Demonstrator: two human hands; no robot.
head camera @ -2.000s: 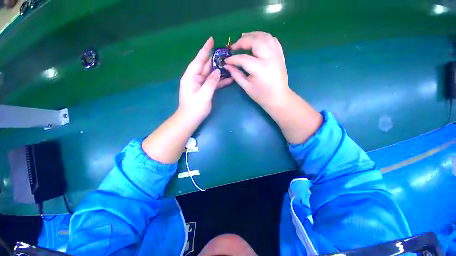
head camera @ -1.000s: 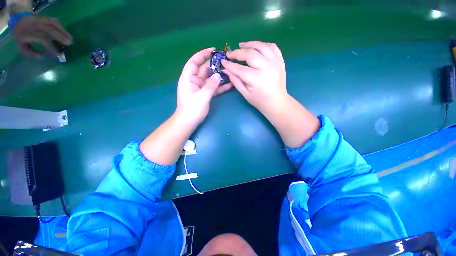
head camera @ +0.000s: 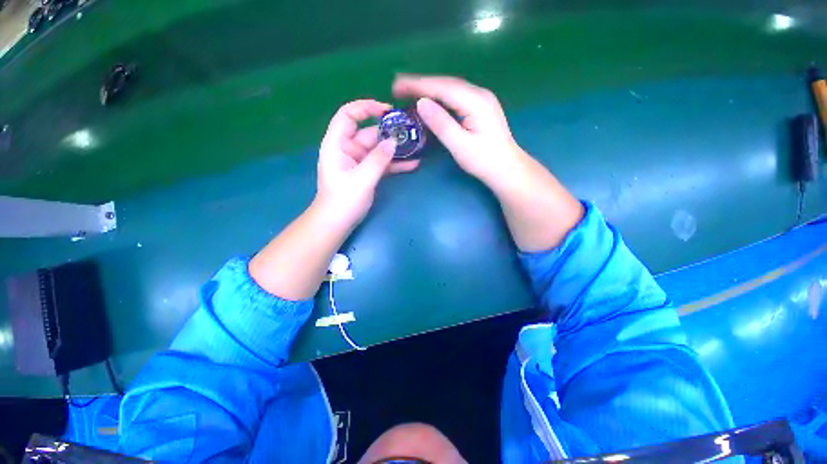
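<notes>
A small round unit, dark and purplish with a ring shape and a small white mark, is held above the green surface. My left hand grips it from the left, with the thumb on its face. My right hand is at its right edge, thumb and fingers bent towards it. The right fingertips are blurred, and I cannot tell whether they touch the unit. Another dark round unit lies on the green belt at the upper left.
A pale metal bracket sticks in from the left above a black box with cables. A taped white disc with a cord is near the front edge. A black block and an orange handle are at the far right.
The held unit now shows its face more fully, and my right fingers have shifted at its edge. Another person's hand at the upper left has gone. The belt unit there sits further left.
</notes>
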